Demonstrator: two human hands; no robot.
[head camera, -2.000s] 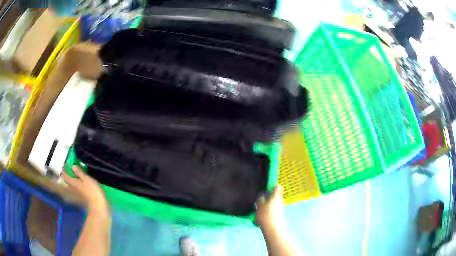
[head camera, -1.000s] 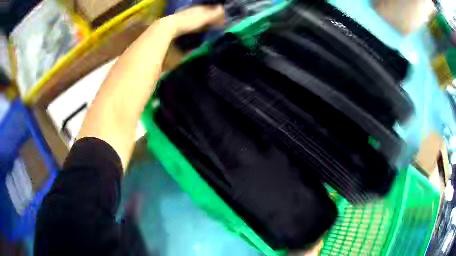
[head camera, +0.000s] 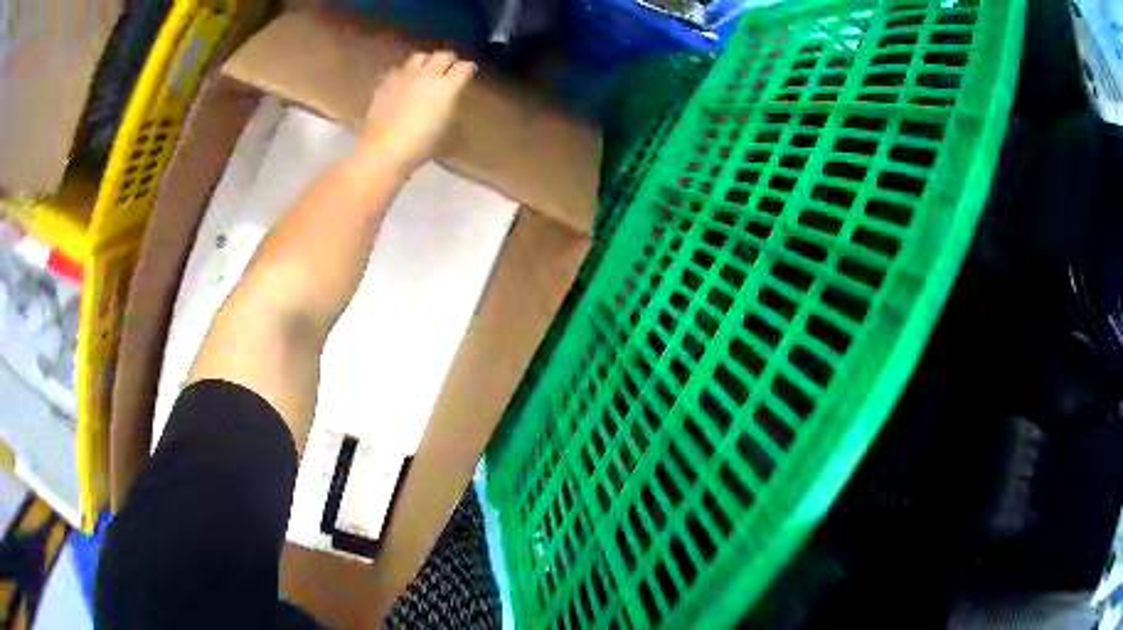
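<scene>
My left hand (head camera: 419, 101) reaches over the brown open carton (head camera: 542, 154), at its far flap. Its fingers are slightly curled, and I cannot tell whether they grip the flap. White parts with dark slots (head camera: 425, 265) lie in the carton under my forearm. The green crate (head camera: 764, 283) fills the middle and right, its slotted wall close to the camera and slanting beside the carton. Black plastic housings (head camera: 1034, 369) show dimly beyond its rim at the right. My right hand is not in view.
A yellow crate (head camera: 108, 295) stands along the carton's left side. A blue crate or bin (head camera: 616, 37) is behind at the top. Grey bagged items (head camera: 43, 357) lie at the far left. A dark woven surface (head camera: 443, 578) shows at the bottom.
The view has moved left and closer to the carton. The green crate's wall now fills the middle, with the housings at the right edge. My right hand has left the picture since two seconds ago.
</scene>
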